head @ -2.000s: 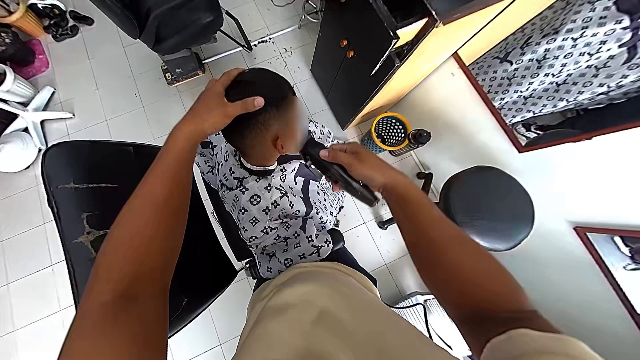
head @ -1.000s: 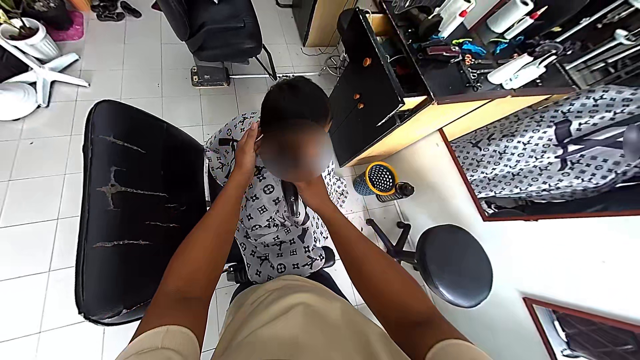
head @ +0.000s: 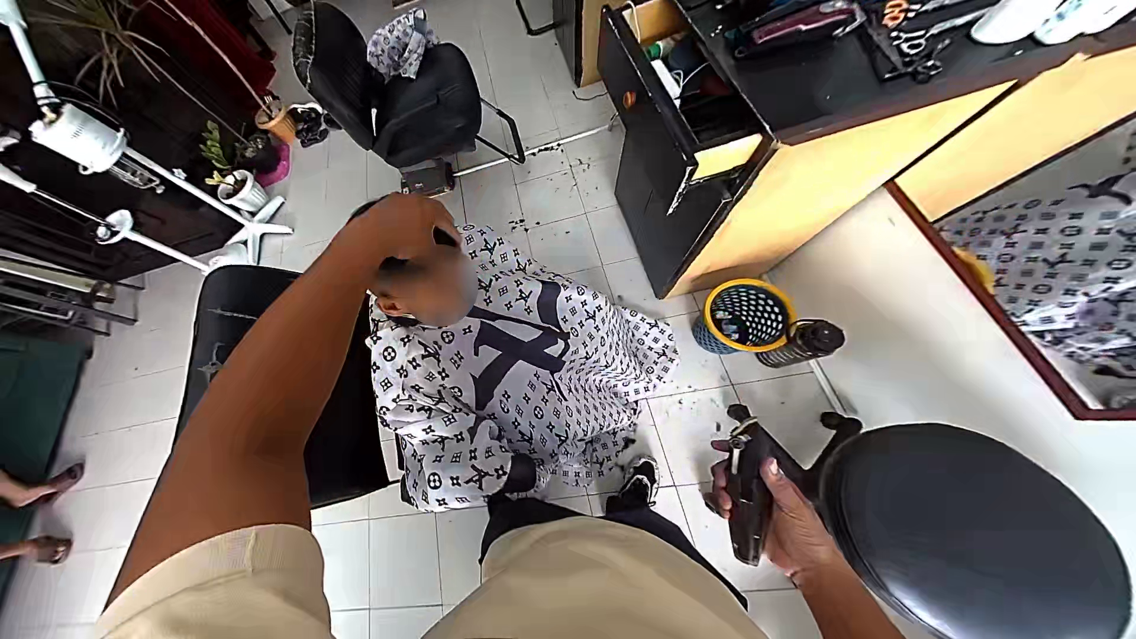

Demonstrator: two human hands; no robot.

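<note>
A seated person wears a white barber's cape (head: 550, 364) with a dark printed pattern. My left hand (head: 410, 232) lies over the top of this person's head, fingers bent down; whether it holds anything there is hidden. Off to the right, away from the head, my right hand (head: 781, 510) grips black hair clippers (head: 751, 497), held close to the round black stool seat. Part of the person's dark hair shows below my left hand.
The black stool (head: 976, 524) stands at the right. A yellow-rimmed basket (head: 750, 315) and a dark ribbed container (head: 801, 343) stand by the wall. An open drawer (head: 688, 98) juts from the black cabinet. A black chair (head: 435, 106) stands behind; a black chair back (head: 240, 311) is at left.
My right hand has moved away from the person's head, out to the right, with the clippers. My left hand has gone from the side of the head to its top. The view has shifted.
</note>
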